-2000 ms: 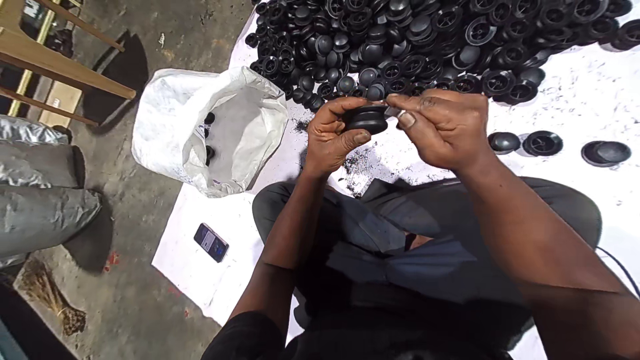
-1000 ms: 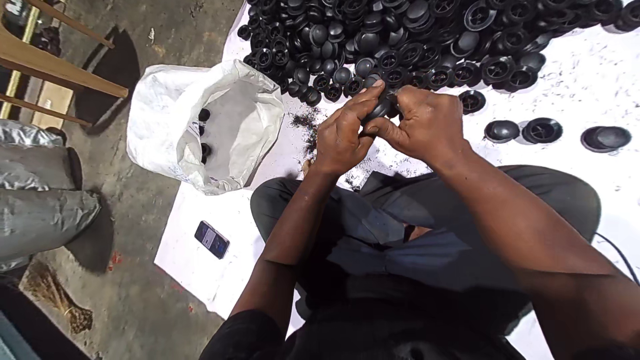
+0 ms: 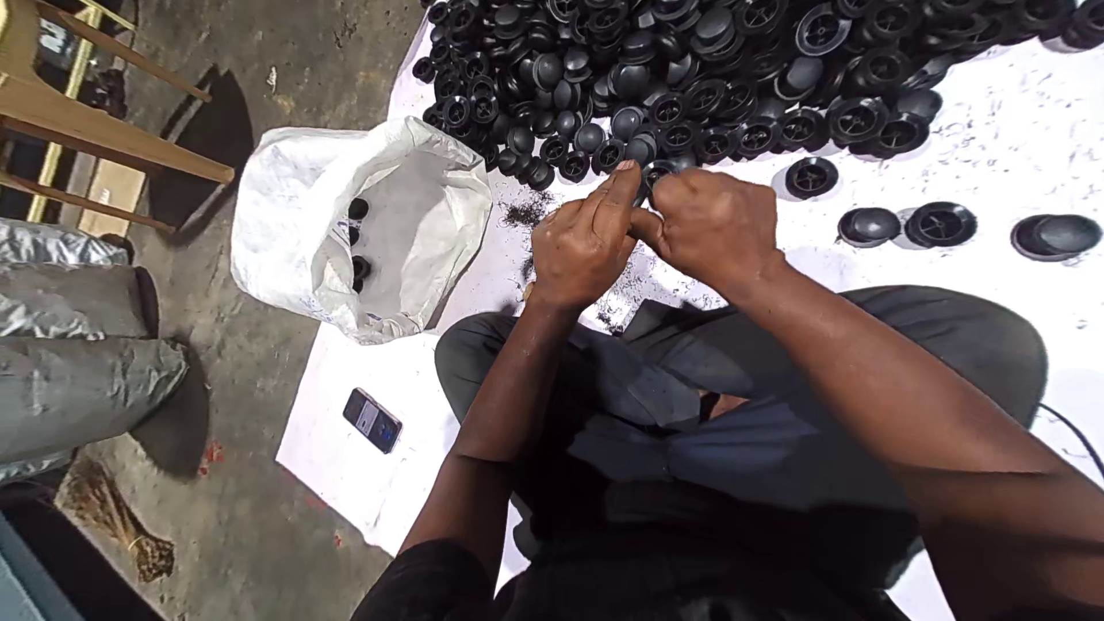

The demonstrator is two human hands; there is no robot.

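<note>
My left hand point(image 3: 586, 246) and my right hand point(image 3: 720, 228) meet above my lap, at the near edge of a heap of round black plastic parts point(image 3: 711, 95). A black round part shows only in a sliver between the fingers of my left hand; the rest of it is covered. My right hand is curled against it, with the thumb toward the left hand. Whether a small tool is inside the right fist is hidden. Black shavings point(image 3: 526, 211) lie beside my left hand. To the right, several black parts, such as a spoked one point(image 3: 940, 224), lie apart from the heap.
An open white woven sack point(image 3: 285, 224) with several black parts inside stands at the left. A phone point(image 3: 373, 421) lies on the white sheet point(image 3: 336, 474). Further left are filled grey sacks point(image 3: 78, 388), a wooden chair point(image 3: 112, 121) and a straw broom point(image 3: 121, 526).
Two seconds ago the black part showed flat between my hands; now it is tilted and mostly covered. My right hand has come closer to the left, its fingers curled down.
</note>
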